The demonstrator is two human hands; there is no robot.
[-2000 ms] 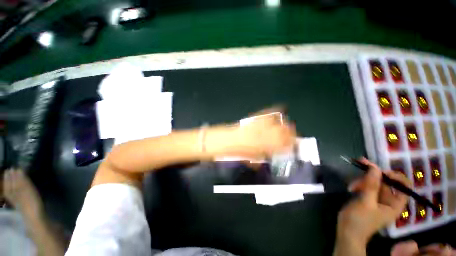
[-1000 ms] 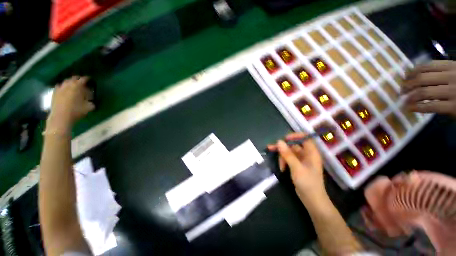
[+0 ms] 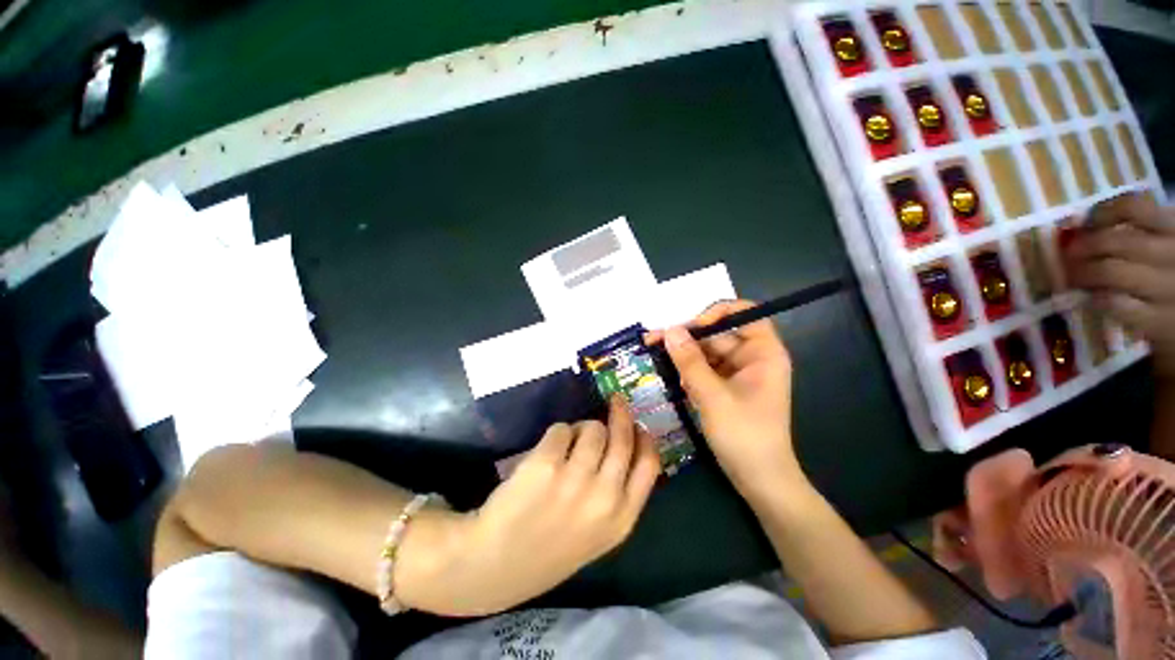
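Observation:
The open phone unit (image 3: 653,418), with green and silver parts showing, lies tilted on the work spot in front of me. My left hand (image 3: 582,477) is on its left side with the fingertips on the board. My right hand (image 3: 729,387) is at its upper right, holding a thin black stick tool (image 3: 773,307); one end is near the phone's top edge and the other points up right. The label sheet (image 3: 593,268), with a grey printed block, lies above the phone. A white paper strip (image 3: 515,362) runs crosswise between them. A dark band is partly hidden under my left hand.
Loose white sheets (image 3: 204,316) lie at left beside a dark glossy phone (image 3: 110,432). The foam tray (image 3: 880,281) with red and gold parts stands at right; another person's hand (image 3: 1124,264) is over it. A pink fan (image 3: 1076,542) is lower right. A device (image 3: 110,80) is on the green belt.
My left hand has come from the belt at upper left to the work spot, where the open phone unit now lies. My right hand has moved onto the phone's edge. The camera view has turned.

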